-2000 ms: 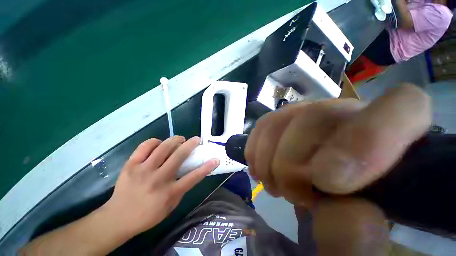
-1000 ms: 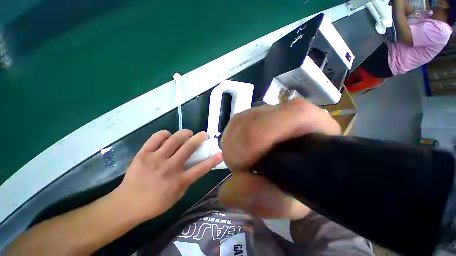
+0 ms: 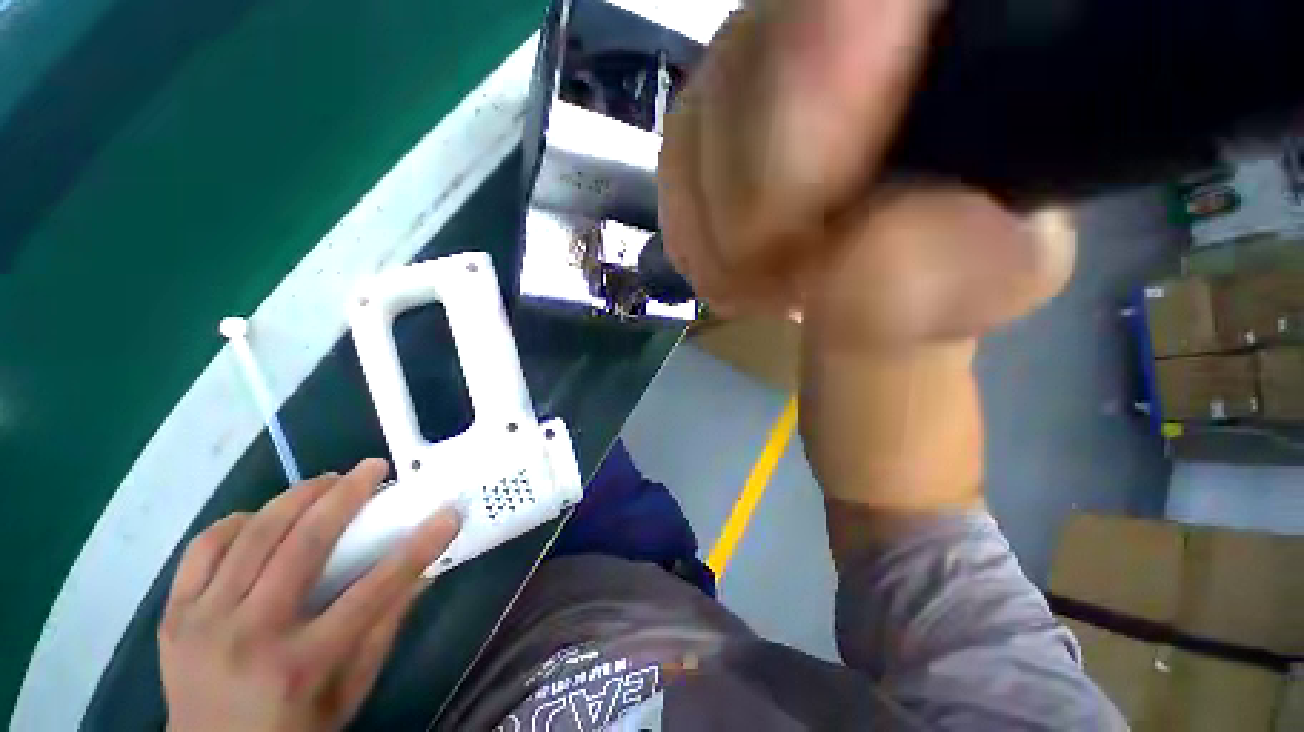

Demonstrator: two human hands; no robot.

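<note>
A white plastic housing [image 3: 479, 458] with a loop handle, small dark screw holes and a dotted grille lies on the dark edge beside the green belt. My left hand [image 3: 279, 608] lies over its lower left end and holds it. A thin white stick-like lead [image 3: 265, 401] with a round end sticks out beyond my left fingers. My right hand [image 3: 858, 215], large and blurred, grips the black electric screwdriver [image 3: 1101, 93]. The screwdriver's front end is at the pick-up point of the white and black screw feeder [image 3: 586, 172]. The bit tip and any screw cannot be made out.
The green conveyor belt [image 3: 157, 157] with its white rail [image 3: 136, 501] curves along the left. Brown cartons [image 3: 1216, 343] stand on the floor at the right. A yellow floor line [image 3: 755, 493] runs behind the work edge.
My right hand and the screwdriver have moved off the housing to the screw feeder, uncovering the handle and grille. The view has turned right. My left hand stays on the housing.
</note>
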